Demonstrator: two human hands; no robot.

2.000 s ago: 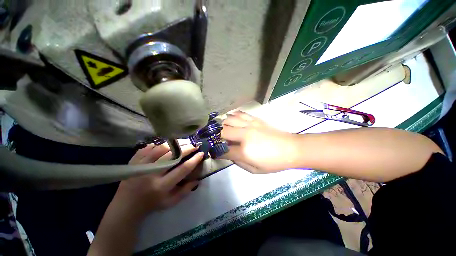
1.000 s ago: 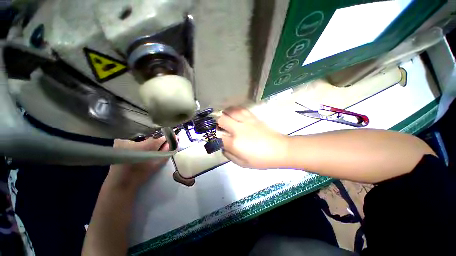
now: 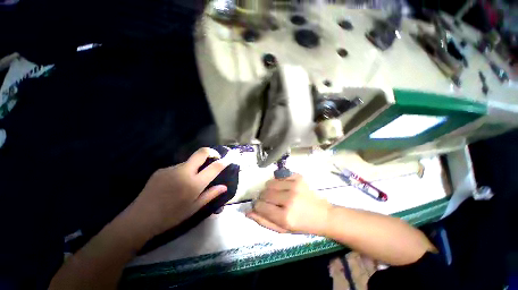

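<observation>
The black garment point(image 3: 229, 182) lies on the white machine bed left of the needle area, with dark cloth spreading off to the left. My left hand point(image 3: 182, 190) grips it, fingers on top and thumb at the near side. My right hand point(image 3: 289, 205) rests on the bed with curled fingers, just below the small black ribbed knob point(image 3: 282, 172); whether it holds anything is hidden. The needle and presser foot are blurred and partly hidden behind the curved cream guard point(image 3: 291, 113).
The cream machine head point(image 3: 233, 73) stands above the work. The green control panel point(image 3: 437, 105) is at the right. Red-handled thread snips point(image 3: 366, 186) lie on the bed right of my right hand. A green measuring strip point(image 3: 255, 252) edges the table.
The view has pulled back and shifted, showing more of the machine's top. My left hand now shows clear of the machine head, with black cloth in it. My right hand sits lower, below the knob.
</observation>
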